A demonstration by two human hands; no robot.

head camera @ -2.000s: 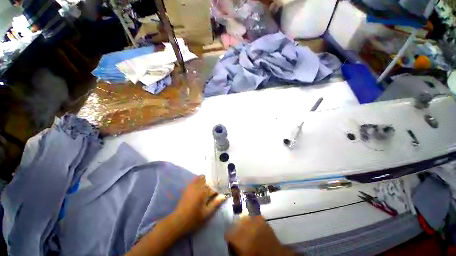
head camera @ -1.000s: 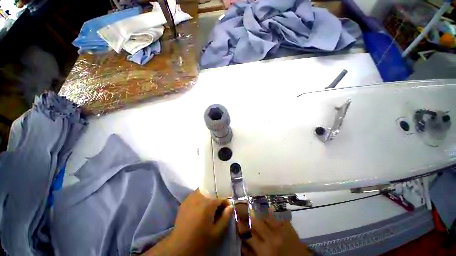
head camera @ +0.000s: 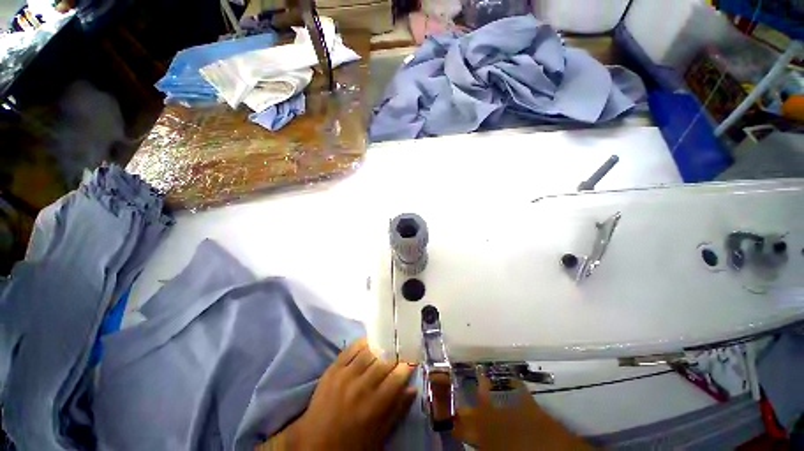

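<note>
A blue-grey garment piece (head camera: 220, 343) lies in folds on the white table left of the needle area. My left hand (head camera: 357, 396) lies on the cloth's right part, fingertips beside the lower left end of the white sewing machine head (head camera: 529, 273). My right hand (head camera: 502, 418) is right of the shiny take-up lever cover (head camera: 436, 361), partly behind it and under the head's edge. A strip of cloth shows between the hands. The presser foot and needle are hidden. Whether the right fingers grip cloth is hard to tell.
A stack of cut panels (head camera: 70, 273) is at the left edge. A blue-grey heap (head camera: 511, 79) lies behind the machine. White and blue folded cloths (head camera: 256, 75) lie on the plastic-wrapped brown board (head camera: 247, 150). Red-handled snips (head camera: 701, 380) are at right, a blue bin (head camera: 692, 132) behind the head.
The view has shifted since one second ago, so the machine sits slightly lower and further right. My left hand lies flatter with its fingers more extended. My right hand has moved slightly to the right.
</note>
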